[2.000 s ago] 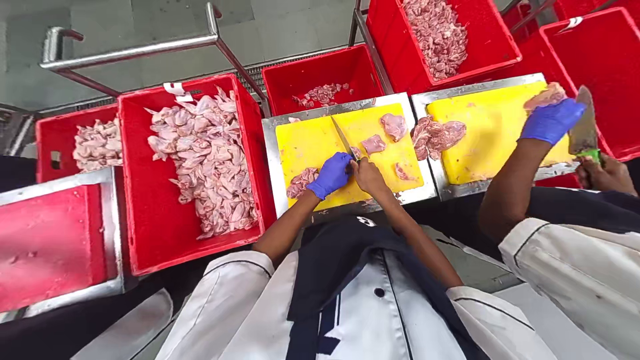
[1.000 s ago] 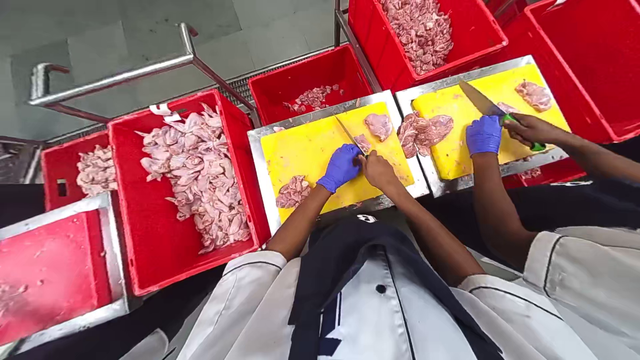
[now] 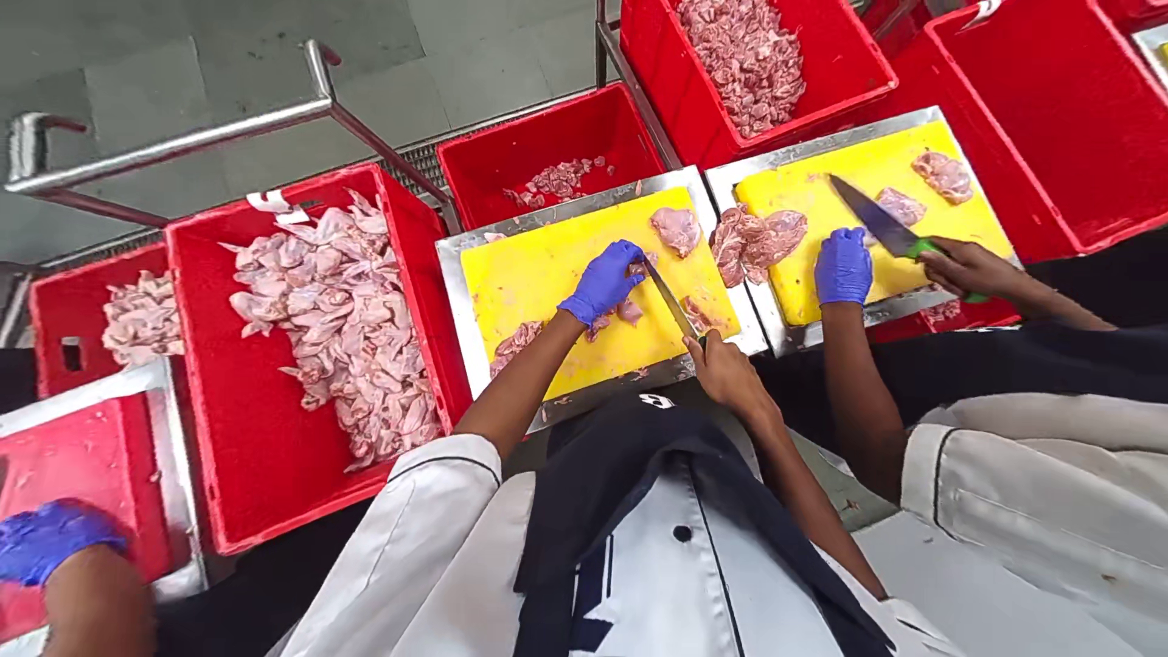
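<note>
My left hand [image 3: 604, 281], in a blue glove, holds down a piece of raw chicken [image 3: 630, 311] on the yellow cutting board [image 3: 538, 274]; the fingers partly hide the meat. My bare right hand [image 3: 728, 370] grips a knife [image 3: 672, 299] by its handle, its tip at the left fingertips. A larger chicken piece [image 3: 676, 230] lies near the board's upper right corner. Between the knife and the board's right edge is a smaller piece [image 3: 699, 315], and more meat [image 3: 514, 349] lies at the lower left corner.
A red crate [image 3: 310, 511] of chicken wings stands left. Behind the board, a red crate [image 3: 547, 130] holds small cut pieces. At right, a co-worker's gloved hand [image 3: 843, 266] rests on another yellow board [image 3: 876, 182], beside their green-handled knife [image 3: 874, 217]. Another gloved hand [image 3: 57, 540] is at far left.
My right hand has drawn the knife back toward me, its tip now at my left fingers. A gloved hand has appeared at the far left.
</note>
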